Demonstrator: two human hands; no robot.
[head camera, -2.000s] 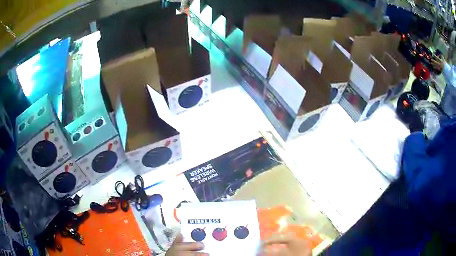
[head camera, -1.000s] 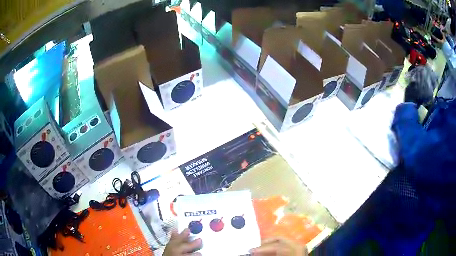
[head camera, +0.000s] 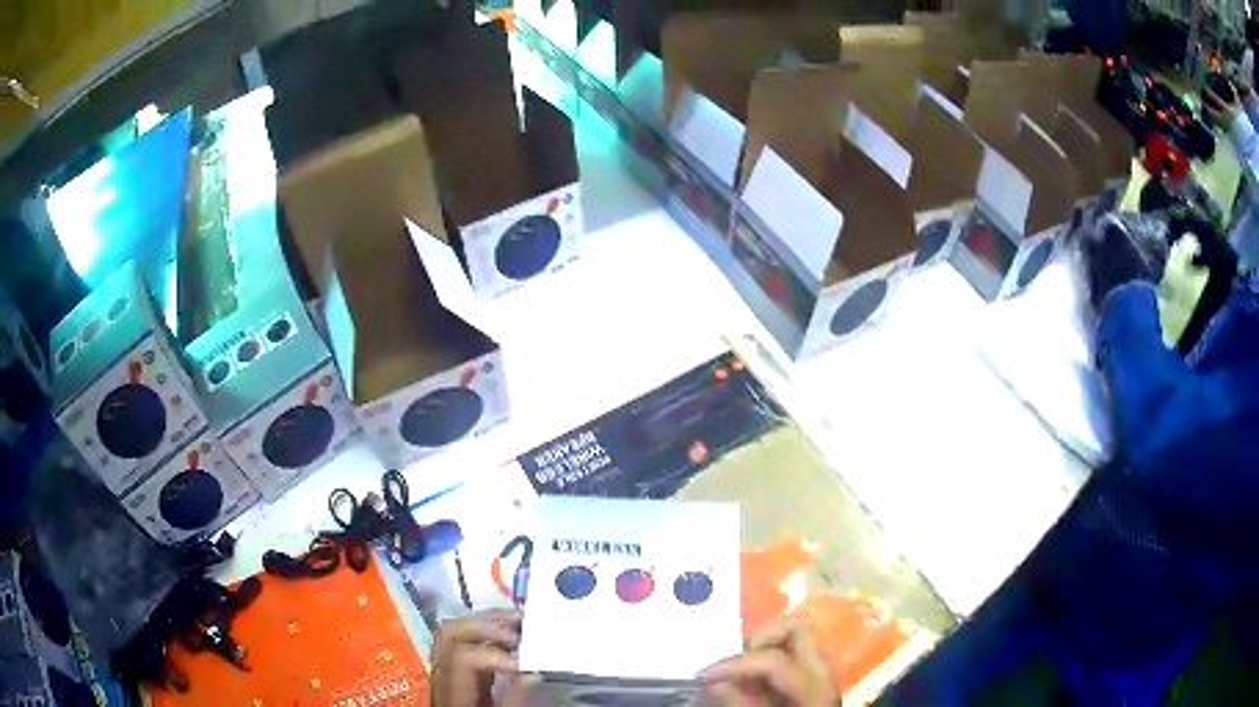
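Observation:
A gift box (head camera: 635, 601) with its three-dot top face towards me is at the bottom middle, cut off by the lower edge. My left hand (head camera: 474, 660) grips its left side and my right hand (head camera: 776, 666) its right side. Both hands are bare and partly cut off by the picture's edge. The box's top flap looks closed. Below and behind it lies the printed black carton mat (head camera: 621, 439) with a worn tan patch and an orange area at the right.
Black coiled cables (head camera: 200, 624) lie on and beside an orange sheet (head camera: 318, 628) at left. Closed boxes (head camera: 134, 421) are stacked at far left. Open boxes (head camera: 439, 414) stand behind and at upper right (head camera: 856, 307). A person in blue sleeves (head camera: 1174, 401) works at right.
The box sits slightly higher and farther right in the picture, with a strip of its front showing below the top. Both hands stay on its sides. The neighbouring person's arm has shifted.

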